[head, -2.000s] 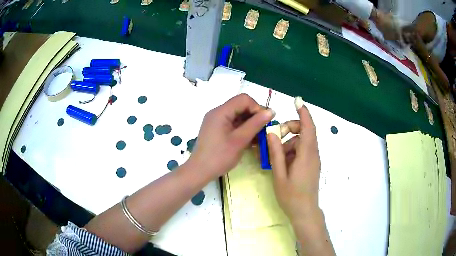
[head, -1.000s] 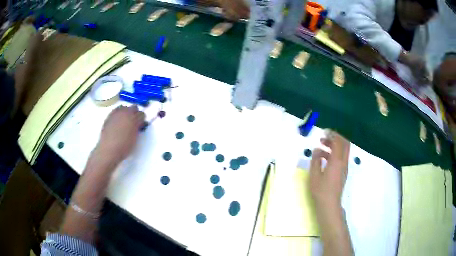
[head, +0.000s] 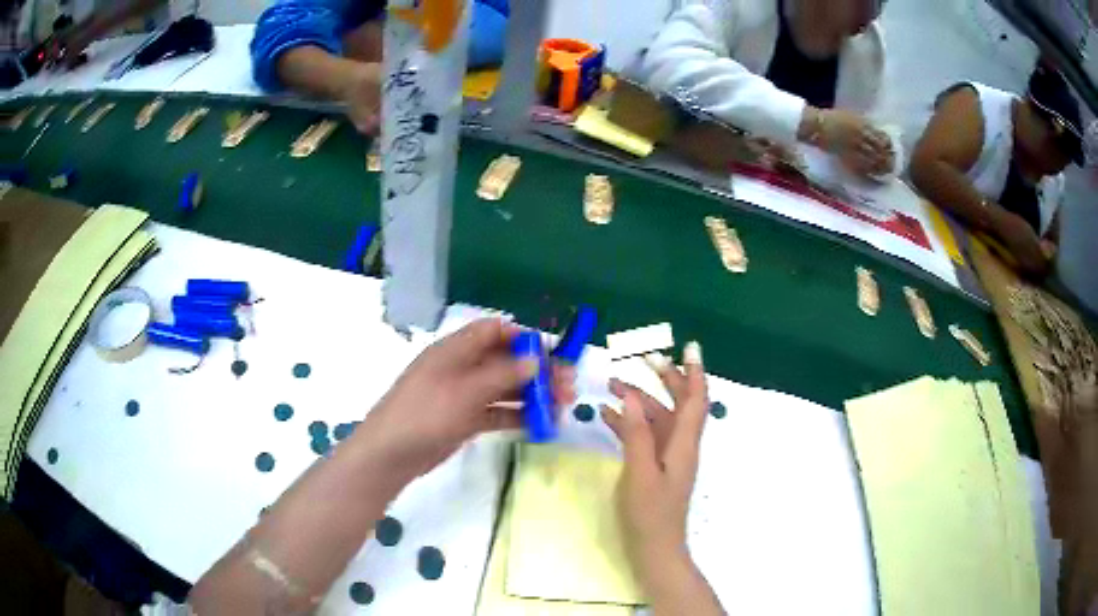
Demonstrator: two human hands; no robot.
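Note:
My left hand [head: 452, 388] holds a blue cylinder [head: 533, 388] upright between its fingers, above the near bench. My right hand [head: 656, 451] is just right of it, fingers raised and partly spread, with a small pale foam pad [head: 639, 341] at its fingertips. A second blue cylinder [head: 578, 335] is behind the held one, at the belt's near edge. Pale yellow foam sheets [head: 572, 529] lie below both hands. Several blue cylinders [head: 207, 317] with thin leads lie at the left beside a tape roll [head: 122, 325].
Dark discs [head: 389, 531] are scattered on the white surface. Foam sheet stacks stand left [head: 60, 301] and right [head: 945, 493]. A grey-white post [head: 418, 193] rises at the edge of the green belt [head: 301, 205], which carries tan pieces [head: 725, 244]. People sit across the belt.
My left hand has come back from the loose cylinders at the left, now with one cylinder in it, close to my right hand. The camera view has shifted, showing more beyond the belt.

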